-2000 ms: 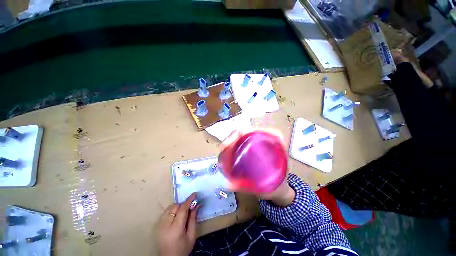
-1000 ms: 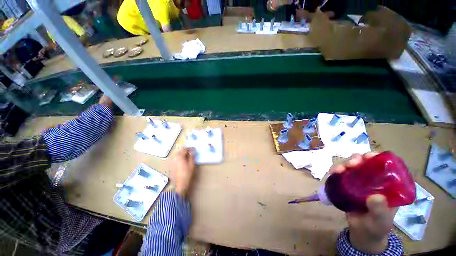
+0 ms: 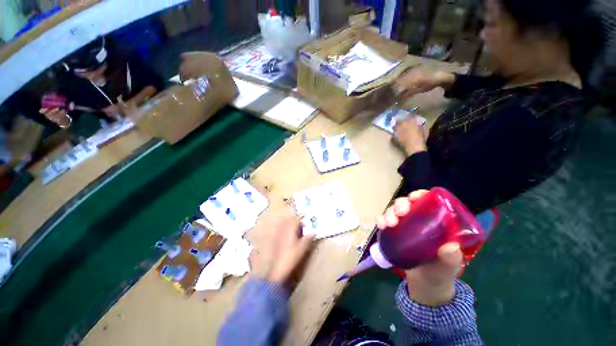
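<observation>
My right hand (image 3: 432, 270) is closed around the squeeze bottle (image 3: 432, 228) of red liquid, held at the right above the bench's front edge. Its thin dark nozzle points down and left. My left hand (image 3: 282, 249) is blurred, with its fingers at the left edge of a white square plate (image 3: 327, 211) with short metal posts. Whether the fingers grip the plate cannot be made out. The nozzle tip is below the plate and apart from it.
Another white plate (image 3: 234, 207), a brown plate (image 3: 191, 257) with upright tubes and a crumpled white rag (image 3: 225, 263) lie left of my left hand. A further plate (image 3: 333, 153) lies beyond. A neighbour (image 3: 500, 115) works at the right by a cardboard box (image 3: 338, 74). The green belt (image 3: 135, 203) runs at the left.
The view has swung right. My left hand has gone from a plate at the left of the bench to one at the right. My right hand still holds the bottle.
</observation>
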